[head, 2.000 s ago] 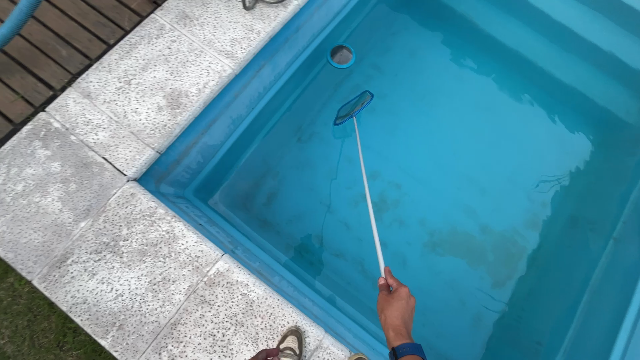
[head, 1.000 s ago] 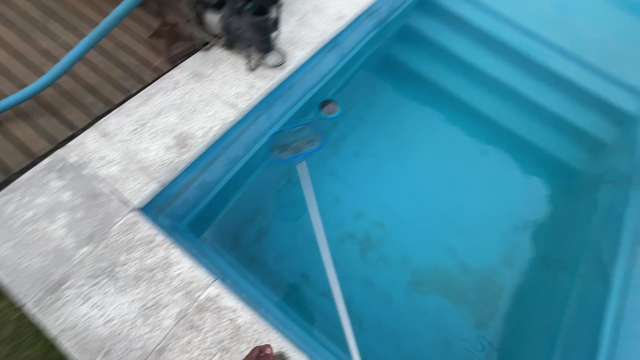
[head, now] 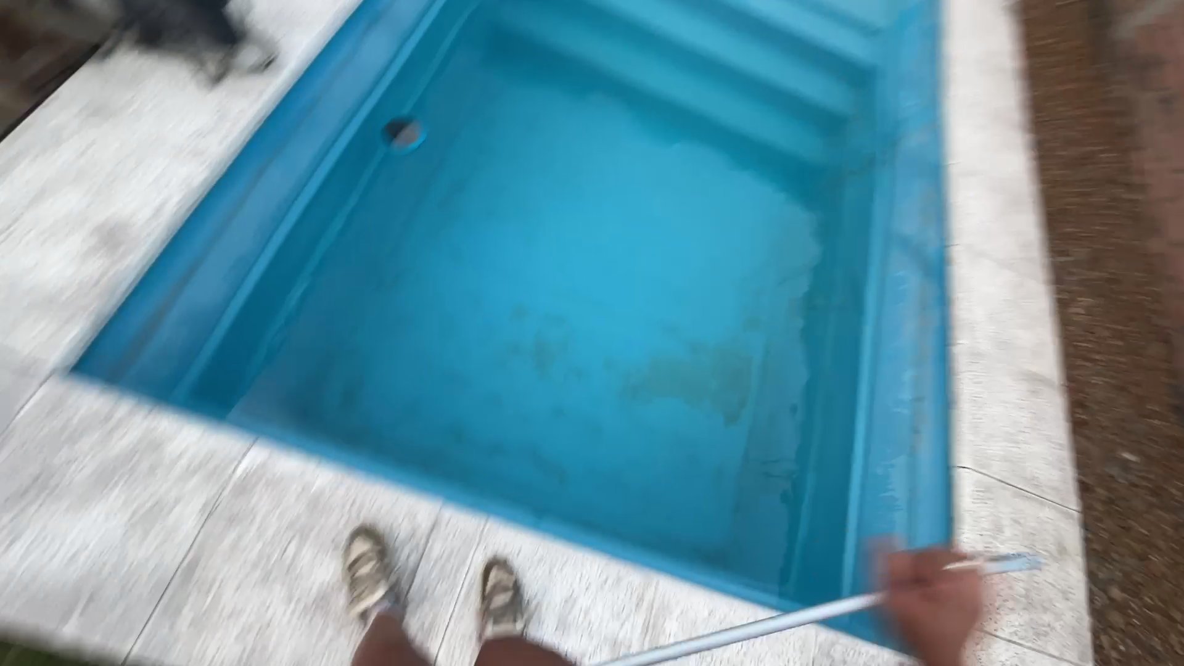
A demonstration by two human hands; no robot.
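Observation:
My right hand [head: 930, 601], blurred, is closed around a pale metal pole [head: 740, 634] at the lower right, above the pool's near right corner. One end of the pole sticks out to the right of the hand, over the paving. The rest runs down to the left and leaves the bottom of the view, so the skimmer net is hidden. My left hand is out of view. Below and ahead lies the blue pool [head: 592, 277], holding water with brownish patches on its floor.
My shoes [head: 370, 569] stand on pale paving slabs [head: 231, 518] close to the pool edge. Steps [head: 703, 74] are at the pool's far end, a round fitting [head: 404, 134] in its left wall. A dark, blurred thing [head: 185, 32] is at the upper left, a brown gravel strip [head: 1110, 370] at the right.
The skimmer net was over the water near the round fitting; now it is out of view. The pole has swung round and lies low across the near edge. The view has shifted right.

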